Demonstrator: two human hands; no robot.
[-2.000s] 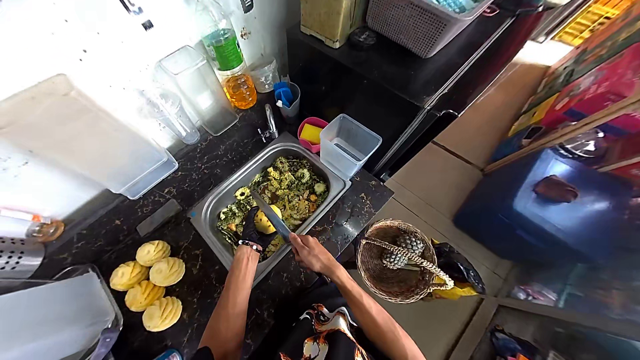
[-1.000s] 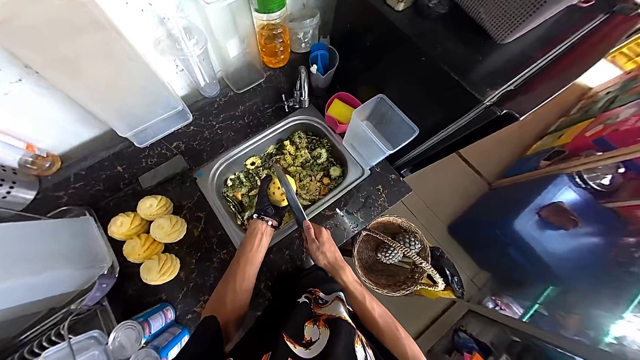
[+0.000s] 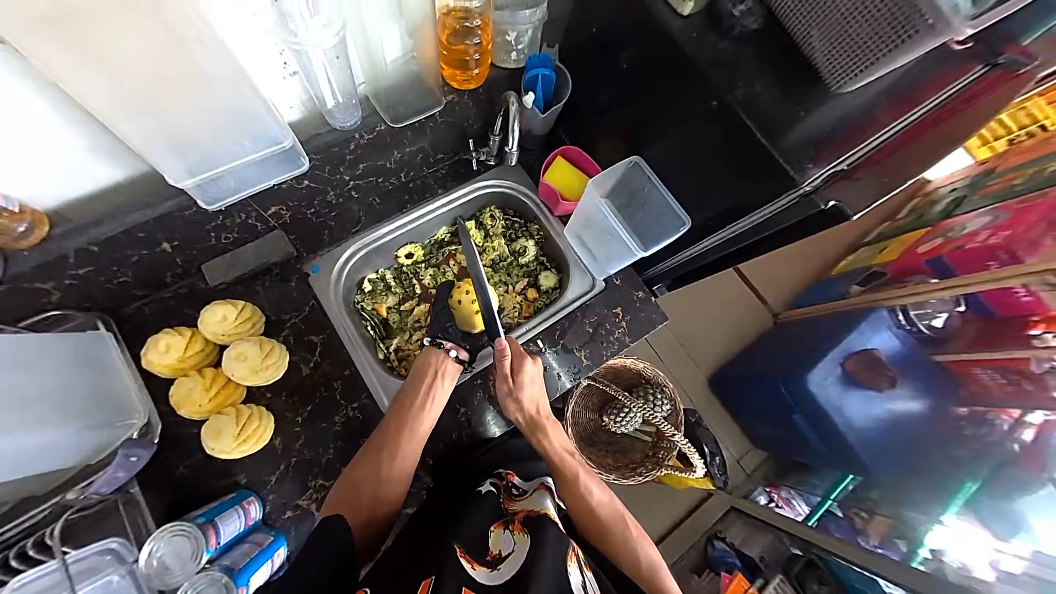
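My left hand (image 3: 452,320), in a black glove with a beaded bracelet at the wrist, holds a peeled pineapple (image 3: 467,305) dotted with dark eyes. Bare, my right hand (image 3: 518,375) grips the handle of a long knife (image 3: 480,276), whose blade lies along the fruit's right side. Both are over a steel sink (image 3: 356,257) filled with pineapple peelings (image 3: 516,252). On the counter at left sit several peeled pineapples (image 3: 239,431) with spiral grooves. A wicker basket (image 3: 587,429) to the right of my right hand holds unpeeled pineapples (image 3: 620,417).
Behind the sink rises a faucet (image 3: 505,132). At its right corner stand a pink holder with a yellow sponge (image 3: 566,178) and a clear plastic container (image 3: 615,219). Cans (image 3: 235,524) and a wire rack (image 3: 66,528) are at lower left. A blue bin (image 3: 825,388) stands right.
The knife and both hands have shifted slightly at the pineapple, with the blade now more upright in view than two seconds ago. The view has moved closer to the sink.
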